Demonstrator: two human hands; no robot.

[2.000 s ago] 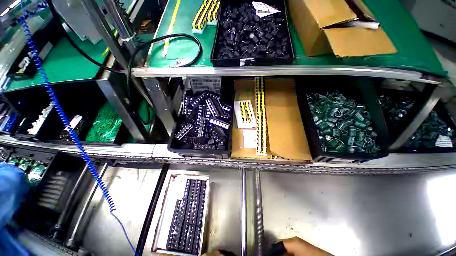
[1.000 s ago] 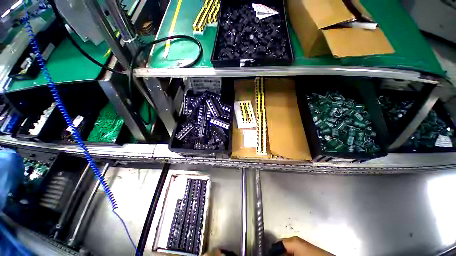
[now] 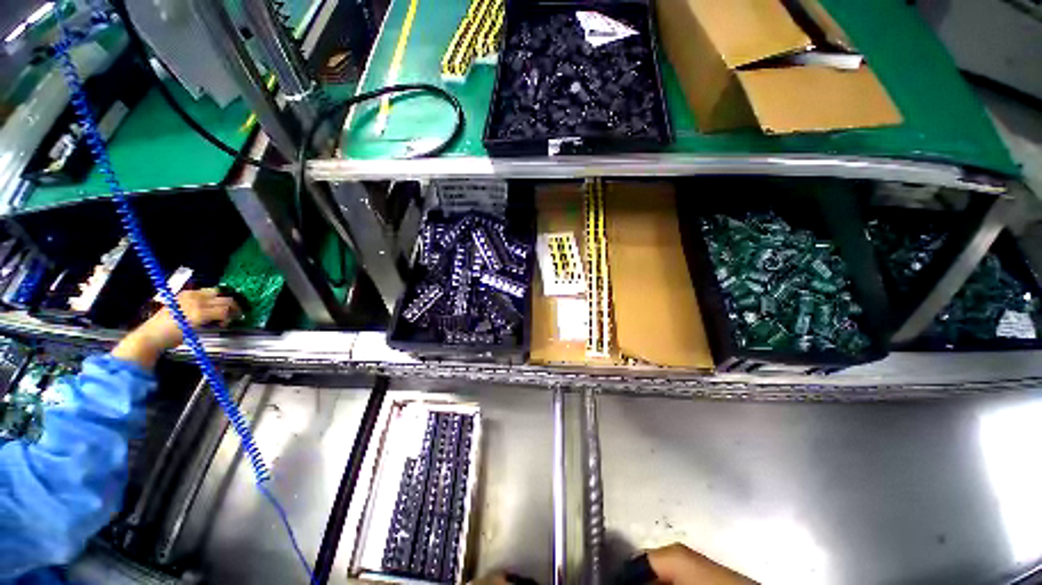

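Note:
My right hand (image 3: 691,566) is cut off by the bottom edge, with black coverings on its fingertips. My left hand (image 3: 498,579) shows only as a sliver at the bottom edge, left of the metal rail, with a black covering beside it. What either hand holds is out of the picture. A white tray (image 3: 379,503) with rows of black strips (image 3: 434,491) lies on the metal bench, up and left of my hands.
Another person's hand (image 3: 189,320) and blue sleeve are at the left, by a bin of bright green parts (image 3: 254,280). A blue coiled cord (image 3: 143,246) hangs across the left. The lower shelf holds black strips (image 3: 463,280), cardboard (image 3: 657,274) and green components (image 3: 783,280).
The other person's arm has come in from the left and its hand is now at the bright green parts' bin. My own hands have barely moved.

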